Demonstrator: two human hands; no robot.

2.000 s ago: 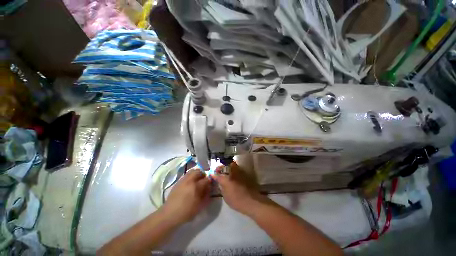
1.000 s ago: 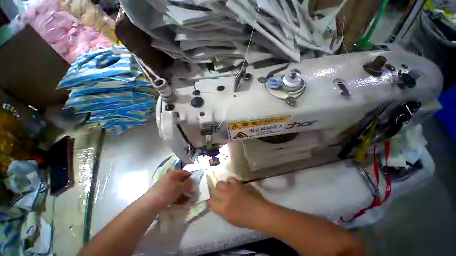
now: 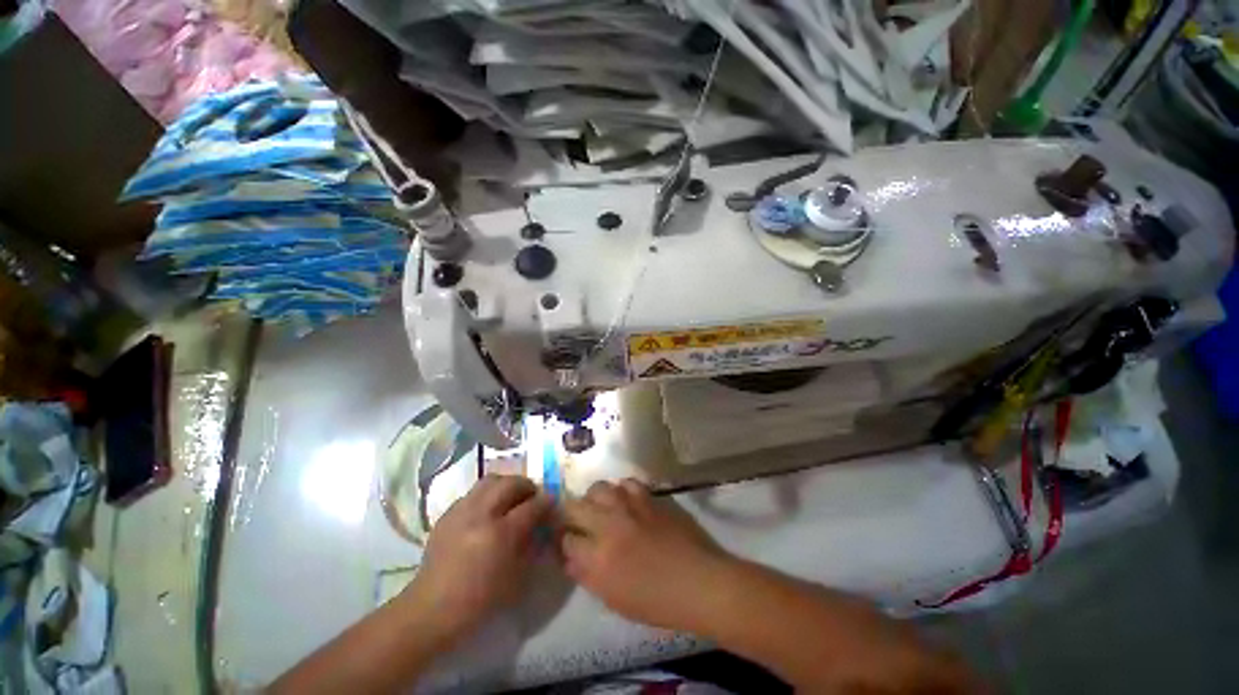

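A narrow blue-and-white fabric strip (image 3: 552, 468) runs from under the needle area of the white sewing machine (image 3: 741, 292) towards me. My left hand (image 3: 487, 536) is closed on the cloth from the left, just in front of the presser foot (image 3: 579, 432). My right hand (image 3: 632, 543) pinches the same cloth from the right, its fingertips close to the left hand's. The fingers hide most of the held part. A pale cloth piece with a curved edge (image 3: 404, 468) lies on the table left of the needle.
A striped panel stack (image 3: 279, 204) stands behind left. White cut pieces (image 3: 598, 82) are heaped behind the machine. A dark phone-like rectangle (image 3: 137, 421) and loose pale cloth (image 3: 61, 597) lie at left. A red cord (image 3: 1039, 523) hangs at the machine's right end.
Since one second ago, the cloth between the hands has gone from a spread pale piece to a narrow blue-and-white strip. The left hand has moved slightly down and closer to the right. The view has shifted.
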